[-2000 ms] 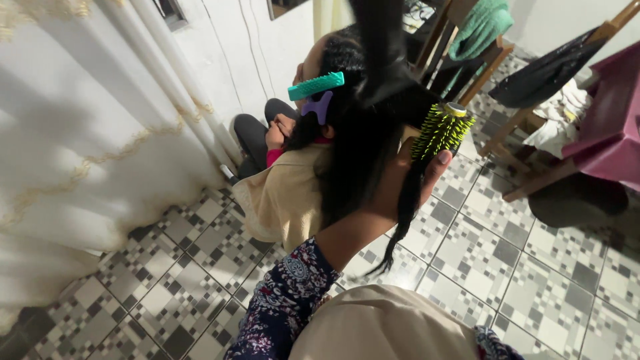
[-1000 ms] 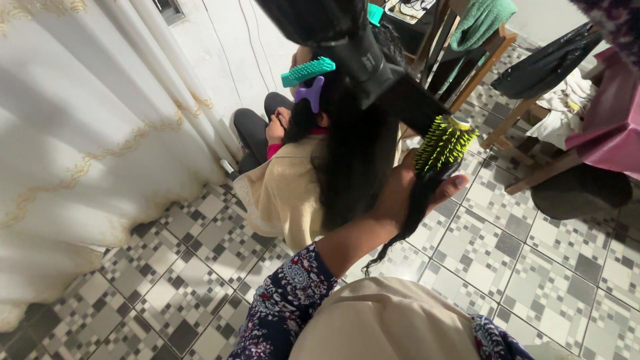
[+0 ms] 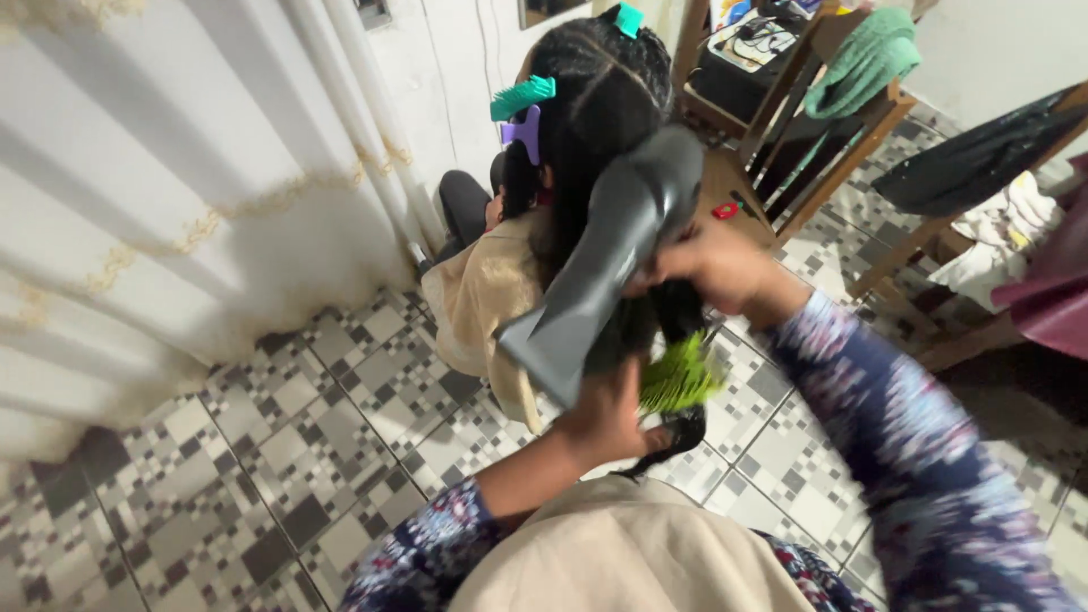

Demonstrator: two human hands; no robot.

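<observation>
A dark gray hair dryer [image 3: 603, 246] slants across the middle, its flat nozzle pointing down-left, just above my left hand. My right hand [image 3: 718, 268] is closed on the dryer's handle side; the grip is mostly hidden. My left hand [image 3: 608, 421] holds a round brush with yellow-green bristles [image 3: 680, 374], blurred, its handle hidden. Long black hair [image 3: 599, 93] of a seated person runs down behind the dryer to the brush, a dark end hanging below it. A teal hair clip [image 3: 523, 98] and a purple claw clip [image 3: 523, 133] sit at the left of the head, another teal clip [image 3: 628, 19] on top.
A white curtain [image 3: 195, 153] hangs at the left. Beige cloth [image 3: 480, 297] covers the seated person's back. Wooden chairs stand at the right, one with a green towel [image 3: 863, 64], another with dark cloth [image 3: 969, 161]. A small red object [image 3: 727, 210] lies on a chair seat.
The dryer has swung from above the brush to a down-left slant, and my right hand has come into view. The brush has moved lower, nearer to my body.
</observation>
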